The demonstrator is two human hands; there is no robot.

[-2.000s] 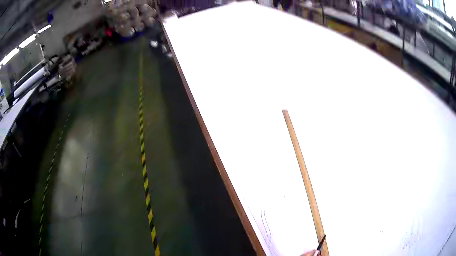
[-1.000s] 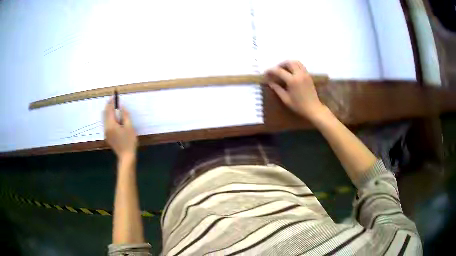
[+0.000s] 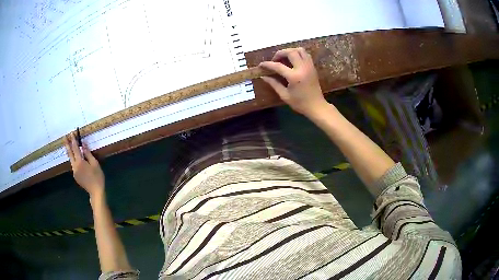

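Observation:
A long wooden ruler (image 3: 158, 102) lies on the printed marker paper (image 3: 164, 33), slanting a little from the table's front edge. Its right end reaches just past the paper's ticked edge. My right hand (image 3: 295, 79) pinches that end between thumb and fingers over bare wood. My left hand (image 3: 87, 167) is at the ruler's left part, fingertips at its near edge. It holds a slim pen (image 3: 79, 136) whose black end points up across the ruler. Thin printed pattern outlines show beyond the ruler.
The brown wooden table (image 3: 377, 54) shows bare, worn wood at right, with its front edge close to my body. A brown box-like shape with clear plastic (image 3: 416, 120) stands below the table at right. Yellow-and-black tape (image 3: 137, 221) crosses the green floor.
The ruler has shifted left and closer to the table's front edge; its right end no longer sticks out beyond my right hand. My left hand has moved left with the pen.

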